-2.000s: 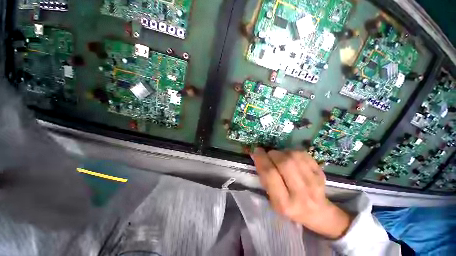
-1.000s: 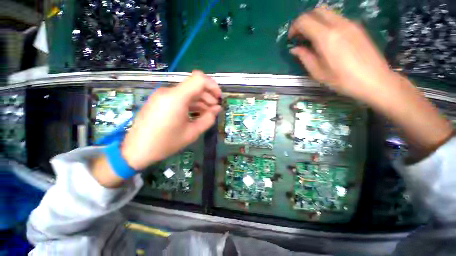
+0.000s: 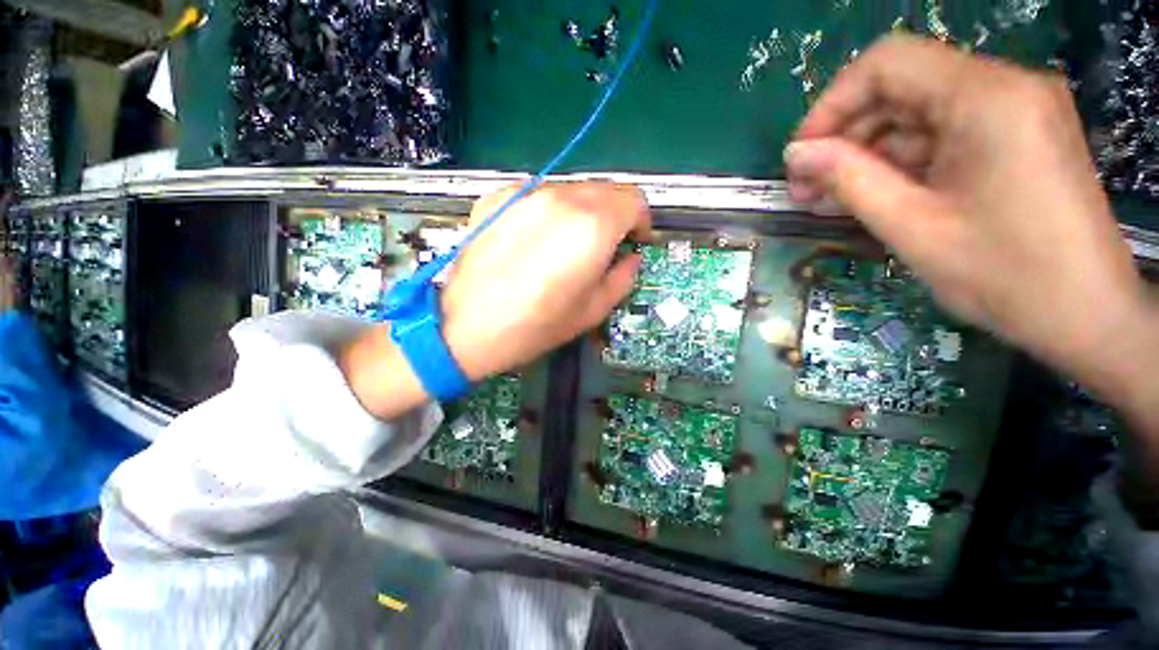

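My left hand (image 3: 540, 273), with a blue wrist strap (image 3: 426, 343), is at the upper left edge of a green circuit board (image 3: 680, 311). Its fingertips are curled and partly hidden, so I cannot tell if they hold a part. My right hand (image 3: 941, 178) is raised over the far rail, above the upper right board (image 3: 880, 340). Its thumb and fingertips are close together; I see no part clearly between them. Two more boards, the lower left one (image 3: 664, 460) and the lower right one (image 3: 864, 499), sit in the same carrier (image 3: 769, 413).
A silver rail (image 3: 725, 193) runs along the far side. Beyond it lie a green mat (image 3: 534, 121) with scattered small parts and a dark heap of parts (image 3: 337, 83). A thin blue cord (image 3: 597, 114) crosses from my strap. A person's blue sleeve (image 3: 51, 419) is at the left.
Both hands, low or out of view at first, are now at the far side. Since one second ago my left hand has moved onto the board's edge; my right hand has come closer to the rail.
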